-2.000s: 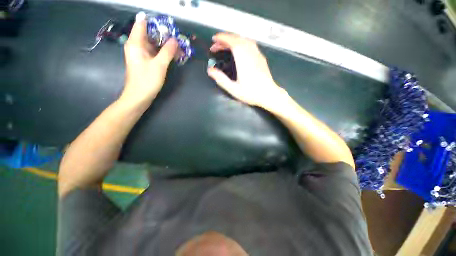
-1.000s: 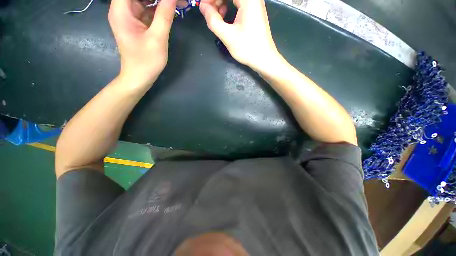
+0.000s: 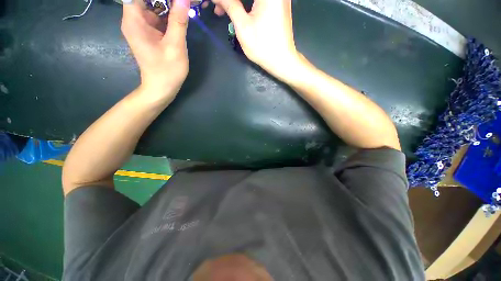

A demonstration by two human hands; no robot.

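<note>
My left hand (image 3: 159, 49) is at the top edge of the picture, its fingertips partly cut off. It is closed on a small bunch of blue lead wires (image 3: 159, 5) with silvery ends; one bright end shows beside the thumb. My right hand (image 3: 261, 30) is just to the right, its fingertips cut off by the top edge; what they hold cannot be told. A small green and dark component (image 3: 232, 30) shows below the right thumb. A thin white wire (image 3: 82, 12) lies left of my left hand.
A dark-green bench mat (image 3: 220, 121) lies under my forearms, with a pale metal rail (image 3: 417, 24) behind it. A heap of blue leads (image 3: 458, 115) hangs at the right, by a blue plastic bin (image 3: 480, 164) and open cardboard box (image 3: 445, 219). A blue stool (image 3: 44, 150) stands below left.
Both hands have moved up toward the top edge of the picture and closer together since the first frame. The green component shows again below my right thumb. The view has shifted slightly.
</note>
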